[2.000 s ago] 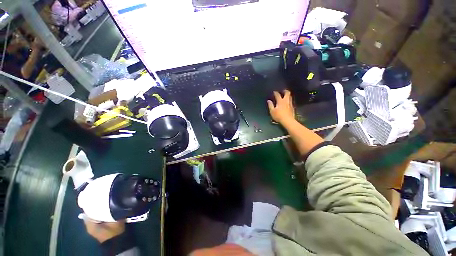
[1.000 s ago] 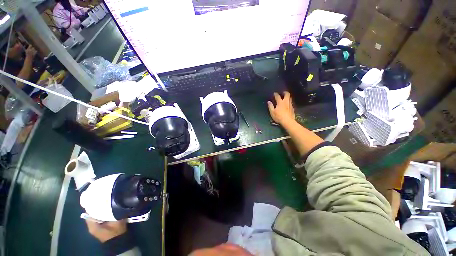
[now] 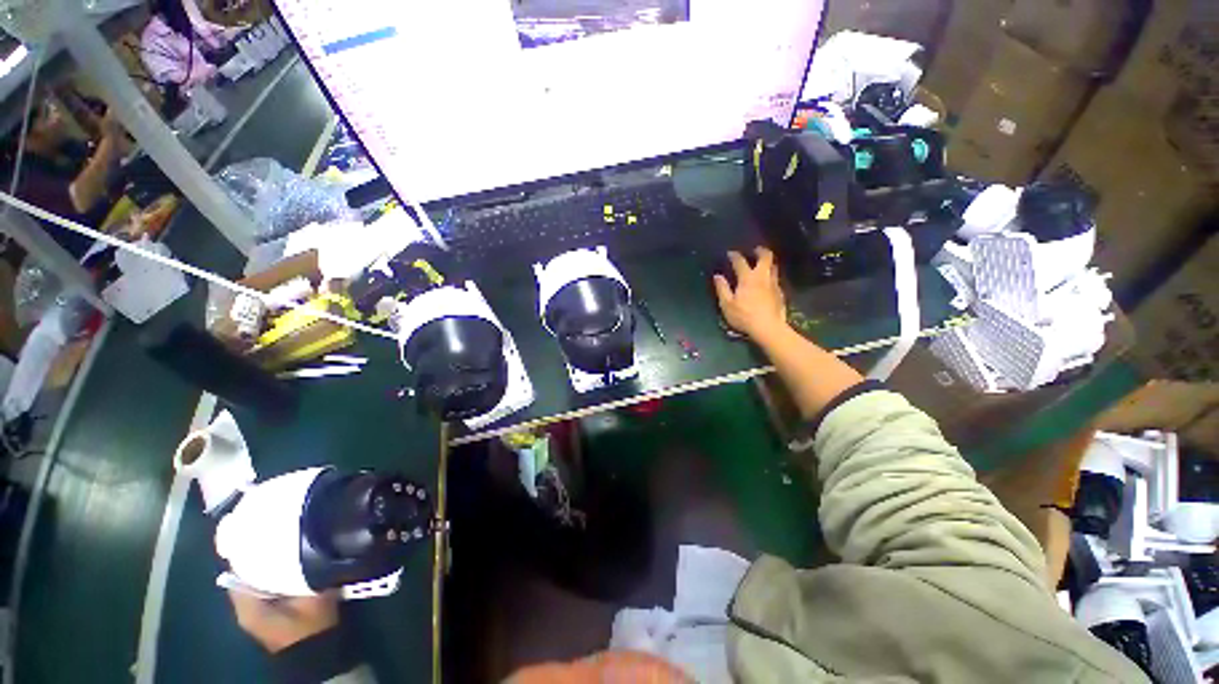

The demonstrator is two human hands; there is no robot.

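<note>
My left hand (image 3: 284, 617) is at the lower left, its fingers under the base of a white dome camera (image 3: 281, 532) that lies on its side. Its black ball with pale round lights points right. My right hand (image 3: 751, 297) rests on a small dark mouse, mostly hidden under the palm. Two more dome cameras, one left (image 3: 455, 350) and one in the middle (image 3: 586, 310), stand on the bench with black balls towards me. The monitor (image 3: 548, 107) shows a mostly white page with a dark picture at the top.
A keyboard (image 3: 562, 221) with yellow bits lies under the monitor. Black equipment (image 3: 802, 187) and a white strap (image 3: 905, 301) are right of it. White ribbed parts (image 3: 1003, 301) are stacked at the right edge. A tape roll (image 3: 194, 448) stands left. A blurred skin-coloured shape shows at bottom centre.
The left bench camera's ball and the middle camera's ball have shifted slightly in angle. The picture on the monitor has grown taller. Both my hands stay in place.
</note>
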